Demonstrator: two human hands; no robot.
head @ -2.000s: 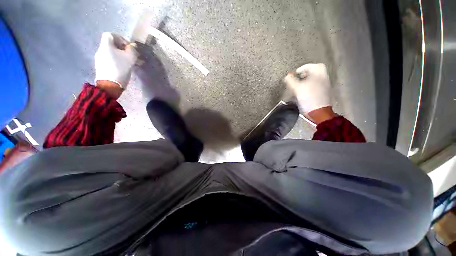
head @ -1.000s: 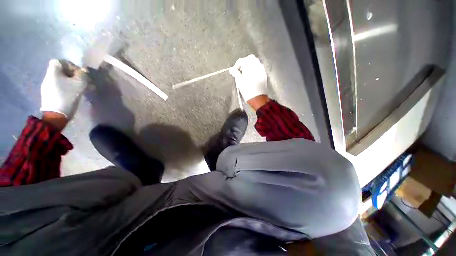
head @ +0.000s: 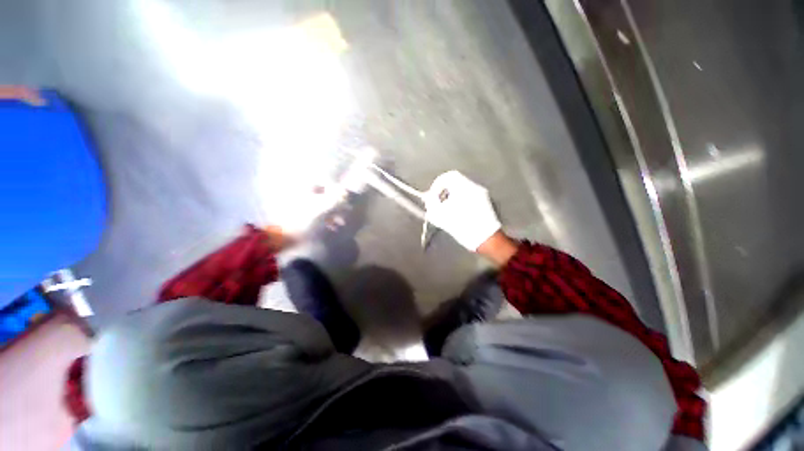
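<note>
My right hand (head: 463, 210), in a white glove, is shut on a thin white strip (head: 398, 182) above the grey floor. One end points up-left and a short piece hangs below the fingers. Another, wider white strip (head: 398, 197) lies behind it, nearer the floor. My left hand (head: 304, 201), also gloved, is over the floor to the left and almost lost in bright glare. Its fingers are near the upper end of the strips; whether it holds anything cannot be told.
A large blue round tub (head: 48, 194) stands at the left, with white scraps (head: 69, 284) near its lower edge. A tan piece (head: 324, 33) lies on the floor farther ahead. A dark and metallic machine side (head: 705, 167) runs along the right. My shoes are below my hands.
My hands have come closer together, and the right hand's strip has moved to the strip on the floor. The view has turned left, bringing the blue tub back in.
</note>
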